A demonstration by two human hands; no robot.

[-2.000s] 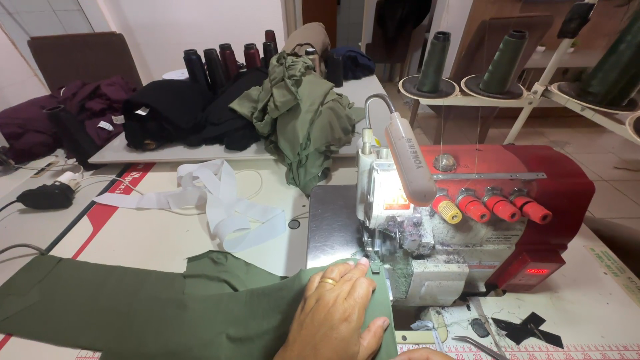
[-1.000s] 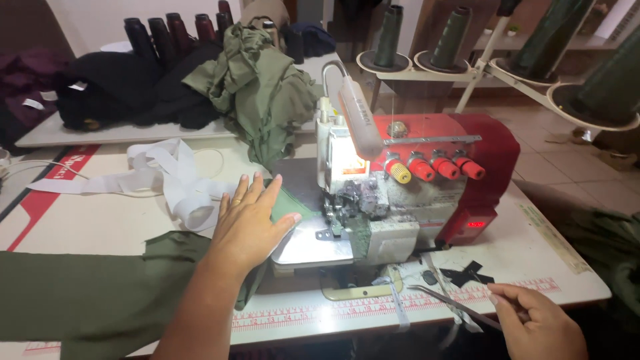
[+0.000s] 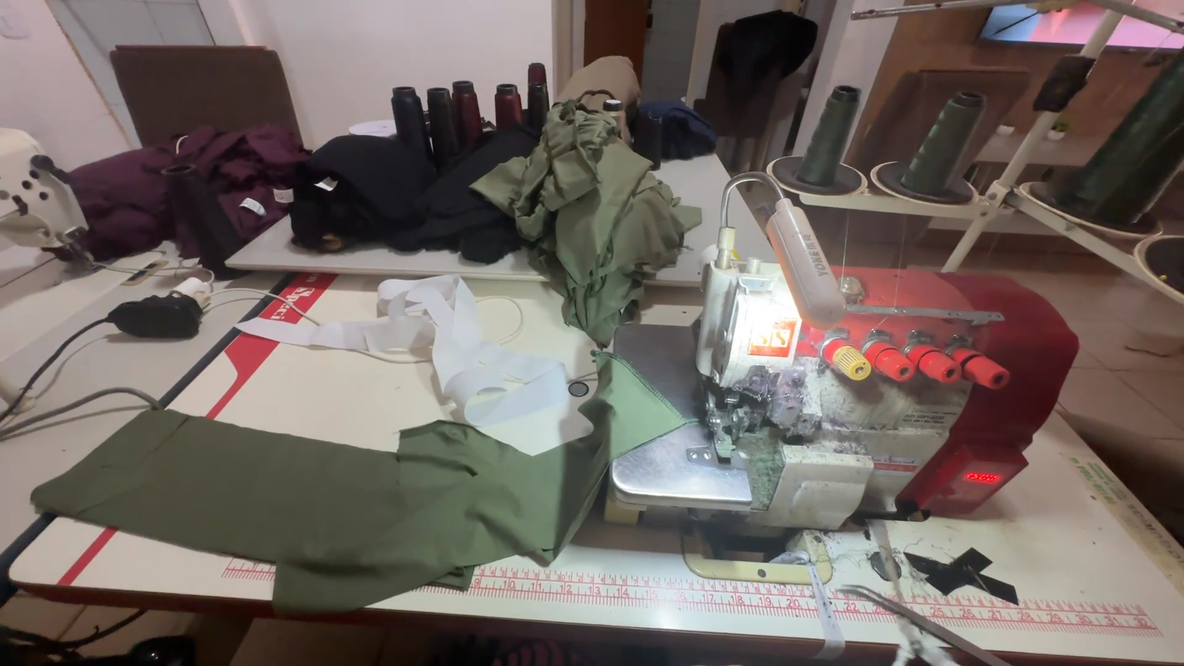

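Note:
Neither of my hands shows now. A dark green fabric piece (image 3: 305, 499) lies across the left and middle of the sewing table, and its stitched right end rests on the metal plate of a red and white overlock sewing machine (image 3: 925, 407). The machine's lamp (image 3: 805, 250) shines on the needle area. At the bottom right, metal tweezers (image 3: 911, 618) reach in from the lower edge over the printed ruler, with their far end cut off by the frame. A crumpled white fabric strip (image 3: 499, 370) lies behind the green piece.
Behind stand an olive garment heap (image 3: 601, 203), black fabric (image 3: 370, 194), thread cones (image 3: 465, 111) and maroon fabric (image 3: 231, 176). Green thread cones (image 3: 939, 143) sit on a stand at the right. A black adapter (image 3: 155, 315) with cables lies left. Black scraps (image 3: 971, 575) lie near the tweezers.
My left hand has left the green fabric and gone out of view. My right hand, seen with the tweezers a second ago, is also out of view. The fabric's stitched end now lies uncovered.

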